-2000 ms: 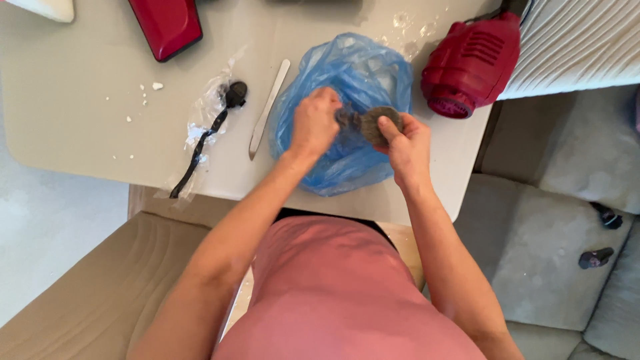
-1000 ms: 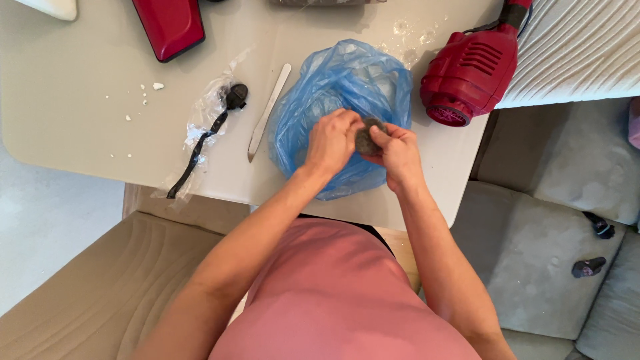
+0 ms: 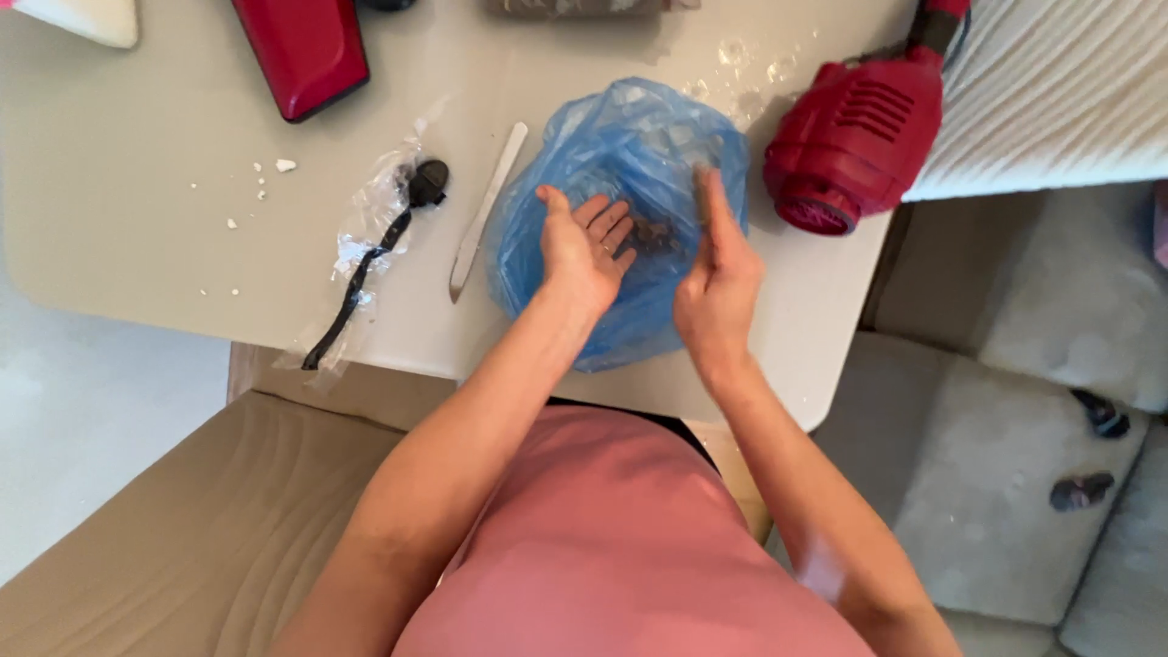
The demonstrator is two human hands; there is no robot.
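Note:
A blue plastic bag [image 3: 630,319] lies open on the table in front of me, with a dark brownish clump [image 3: 655,239] inside it. Palm up and fingers apart, my left hand [image 3: 584,251] is over the bag's left part and holds nothing. My right hand [image 3: 721,265] is over its right side, on edge with the fingers extended and slightly blurred; nothing shows in it. Left of the bag lies a slim tool with a pale handle and pointed tip [image 3: 488,210]. Farther left, a black cord-like item with a round end [image 3: 365,265] rests on clear plastic film [image 3: 360,228].
A red motor-like appliance [image 3: 858,146] lies at the table's right edge. A red object [image 3: 310,55] and a brownish package [image 3: 584,7] are at the far side. White crumbs [image 3: 286,165] dot the left tabletop. Grey sofa cushions [image 3: 995,474] are at the right.
The round grey-brown piece held between my hands in the earlier frames is no longer in them. Both hands have moved apart and opened, and a dark clump now shows inside the bag.

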